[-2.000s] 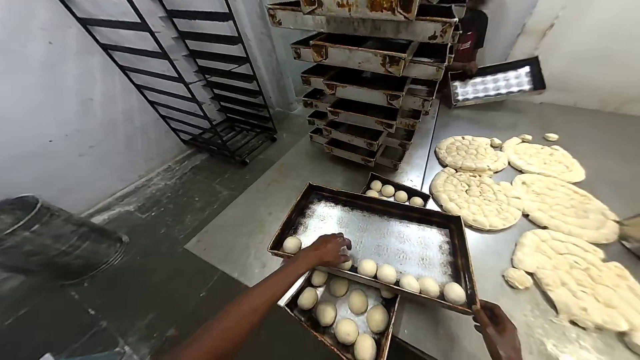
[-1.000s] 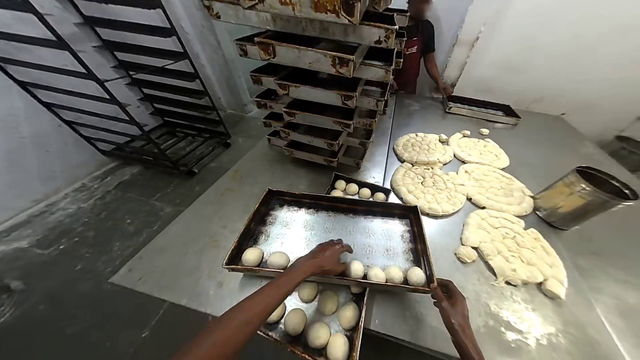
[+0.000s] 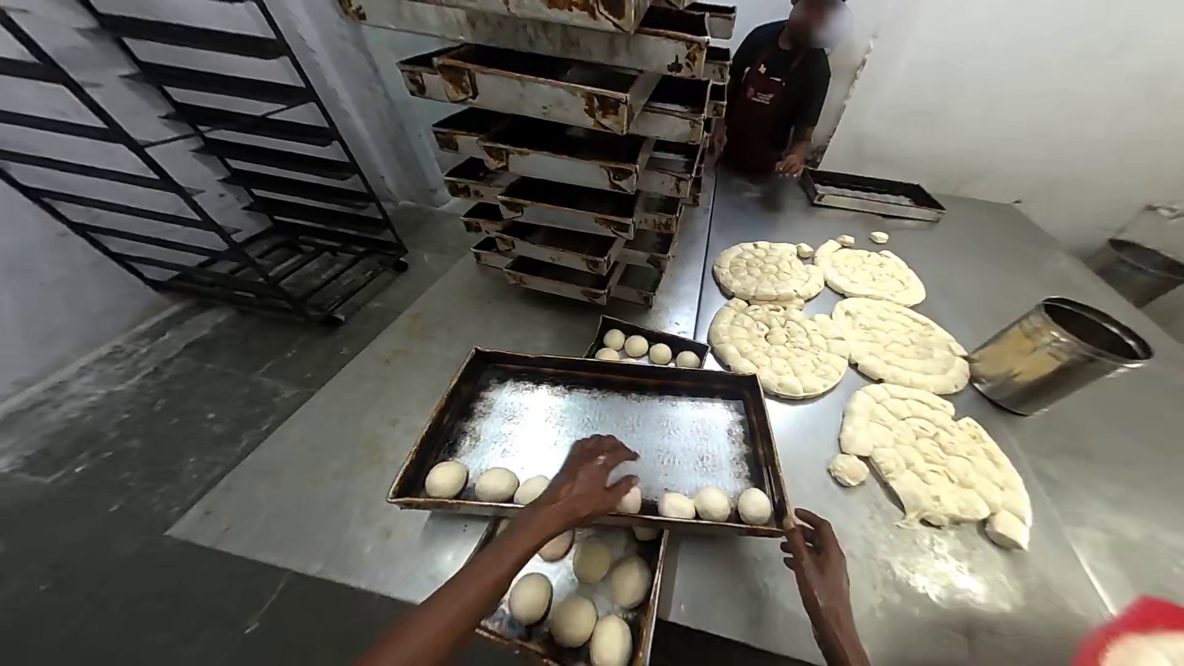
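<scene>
A rectangular metal baking tray [image 3: 610,416] rests tilted over a lower tray [image 3: 659,592] that holds several dough balls [image 3: 573,620]. My left hand [image 3: 592,476] reaches over the near rim of the upper tray, fingers above a dough ball [image 3: 629,500]; whether it grips the ball is hidden. More dough balls [image 3: 497,485] line that near edge on both sides of the hand. At the tray's near right corner my right hand [image 3: 814,546] touches the outer rim, fingers slightly spread. Behind lies a smaller-looking tray with dough balls [image 3: 635,346].
Stacked baking trays [image 3: 564,153] stand behind. Scored dough rounds [image 3: 780,348] lie right on the steel table [image 3: 370,435], beside a tilted metal container [image 3: 1059,356]. A person [image 3: 772,92] stands at the far end near another tray [image 3: 874,196]. A black rack [image 3: 277,166] is left. Something red shows lower right.
More dough balls sit at the left of the tray's near edge than two seconds ago. The far person's hand has left the far tray. The view has shifted right.
</scene>
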